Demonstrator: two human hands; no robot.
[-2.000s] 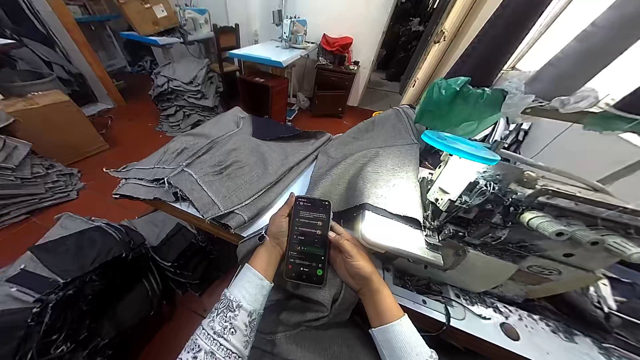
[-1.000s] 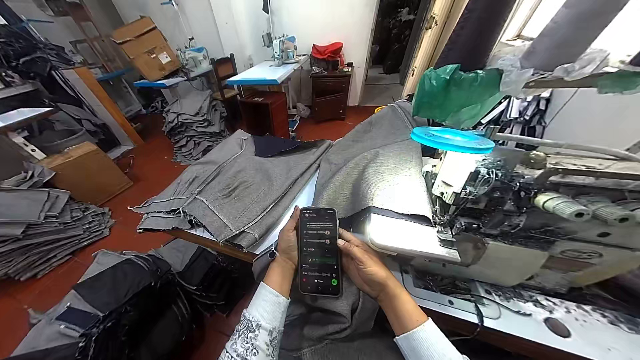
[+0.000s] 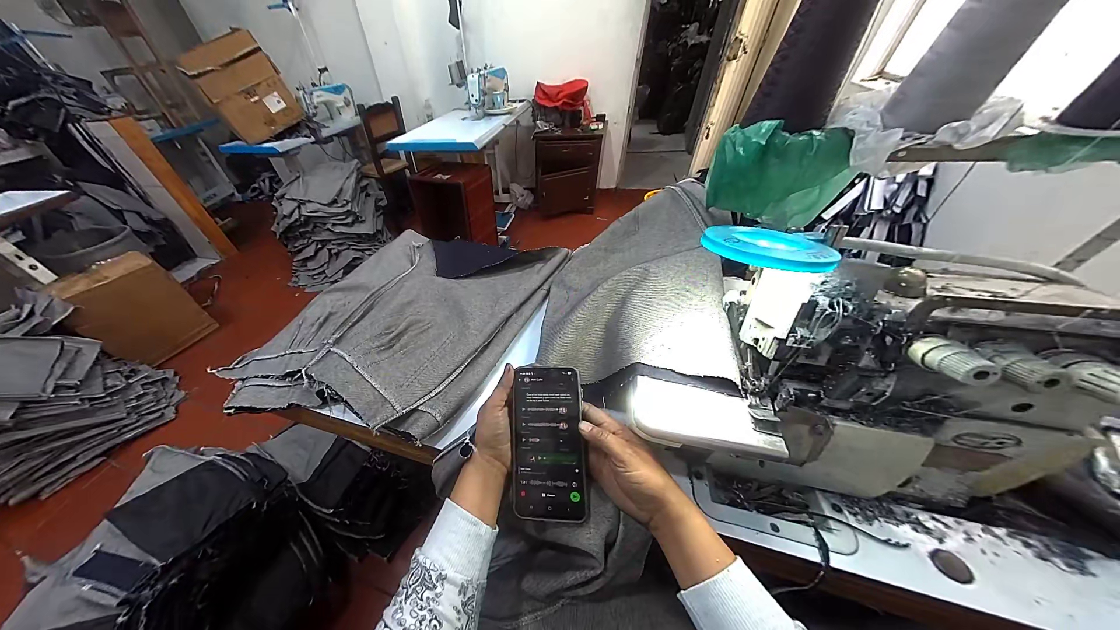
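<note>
A dark smartphone (image 3: 549, 446) with a lit screen is held upright in front of me. My left hand (image 3: 493, 433) wraps its left edge, and my right hand (image 3: 626, 464) grips the right edge with the thumb near the screen. Behind the phone, grey denim pieces (image 3: 402, 324) with overlocked seams lie over the table. More grey fabric (image 3: 639, 271) reaches the presser foot of an overlock sewing machine (image 3: 875, 350) at my right, under a blue ring-shaped thread tray (image 3: 770, 248). Grey cloth (image 3: 560, 560) also hangs over my lap.
Piles of cut denim (image 3: 79, 394) stand on the red floor at left, beside a cardboard box (image 3: 131, 306). A bundle of dark and grey pieces (image 3: 192, 525) is at lower left. Farther back are a sewing table (image 3: 459, 131), a wooden cabinet (image 3: 567, 171) and a doorway (image 3: 669, 96).
Both hands still hold the phone. The view has shifted somewhat to the left since the earliest frame. The denim and the sewing machine show no plain change.
</note>
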